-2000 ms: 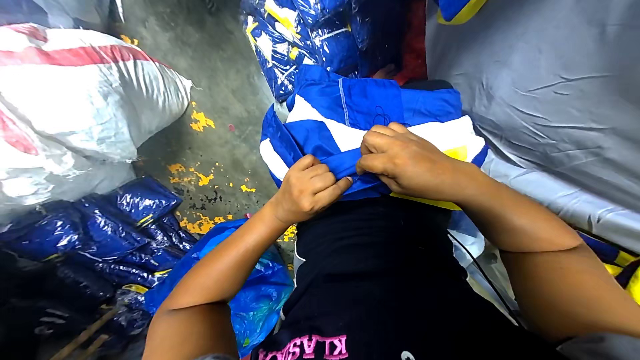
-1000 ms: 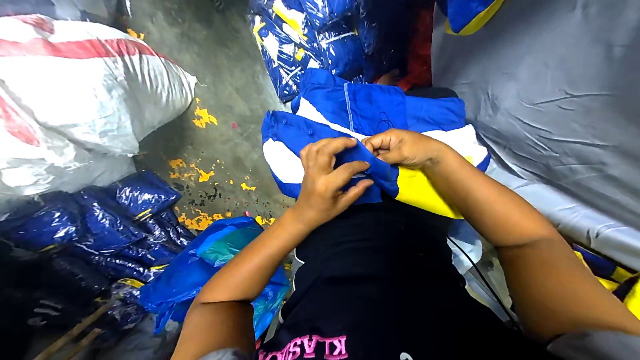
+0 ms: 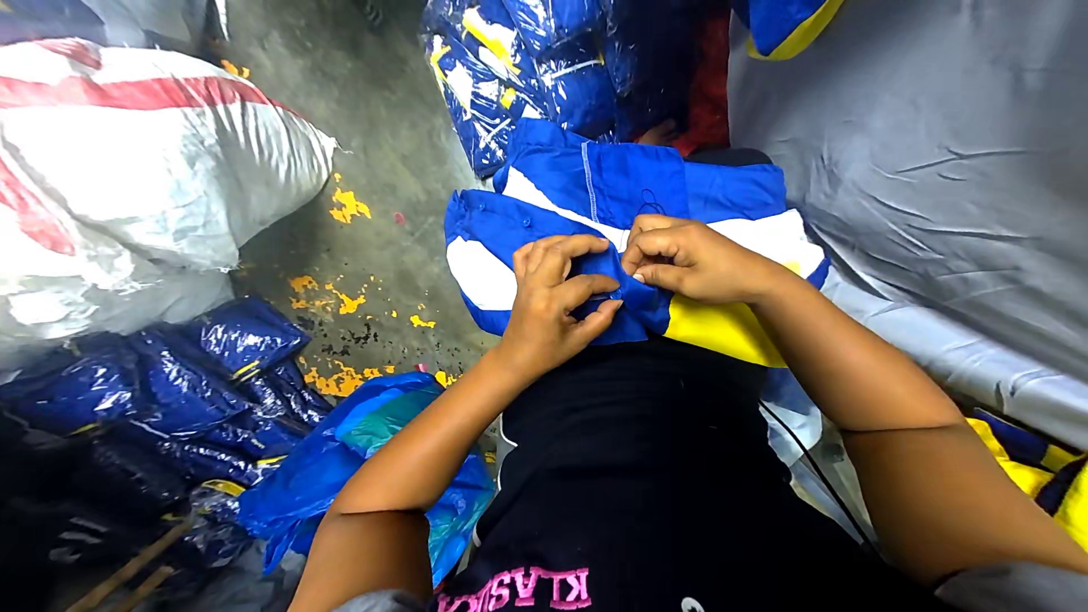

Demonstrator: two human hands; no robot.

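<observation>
A blue, white and yellow fabric garment lies across my lap. My left hand rests on its blue part, thumb and fingers curved with a gap between them, around a small button-like spot on the cloth. Just to the right, my right hand pinches the blue fabric between thumb and fingers. Small round buttons show on the blue edge at the left. A loop of dark thread stands above my right hand. Whether a needle is in my fingers is too small to tell.
White woven sacks with red stripes lie at the left. Below them are plastic-wrapped blue garments and a blue plastic bag. More wrapped garments stand ahead. Grey fabric covers the right side.
Two seconds ago both hands gripped a blue fold close together. Since then my left hand has loosened its fingers, and more of the yellow panel has come into sight beneath my right hand.
</observation>
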